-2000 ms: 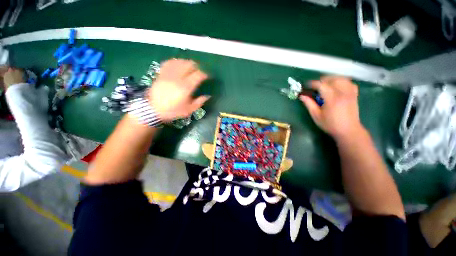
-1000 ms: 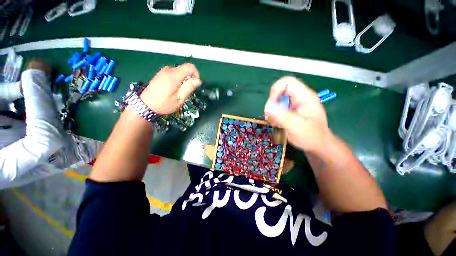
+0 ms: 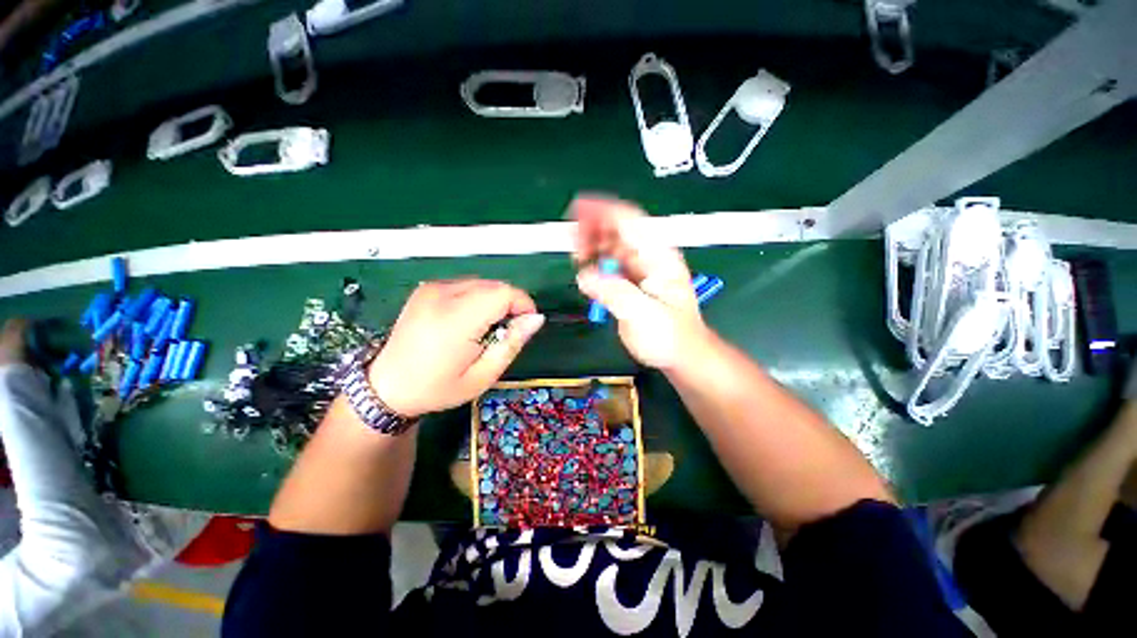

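Observation:
My left hand point(image 3: 455, 339), with a metal-band watch, pinches a small dark and pale wired piece point(image 3: 501, 332) above the box's upper left corner. My right hand point(image 3: 642, 287), partly blurred, holds a blue cell point(image 3: 599, 310); dark wire runs between the two hands. The tan parts box point(image 3: 642, 455) is packed with blue-grey cell ends and red wires point(image 3: 555, 461). More blue cells point(image 3: 708, 290) lie just right of my right hand. A tangled pile of wired circuit board pieces point(image 3: 281, 383) lies left of my left hand.
Blue cells point(image 3: 147, 334) are heaped at far left beside a person's white sleeve point(image 3: 56, 499). A pale rail point(image 3: 436, 241) crosses behind my hands. White housings point(image 3: 979, 299) are heaped at right; others point(image 3: 524, 94) lie on the conveyor. Another person's arm shows at lower right.
The view has shifted, showing more conveyor. My right hand has moved from the box's upper right to above it, nearer my left hand, with a blue cell at its fingers.

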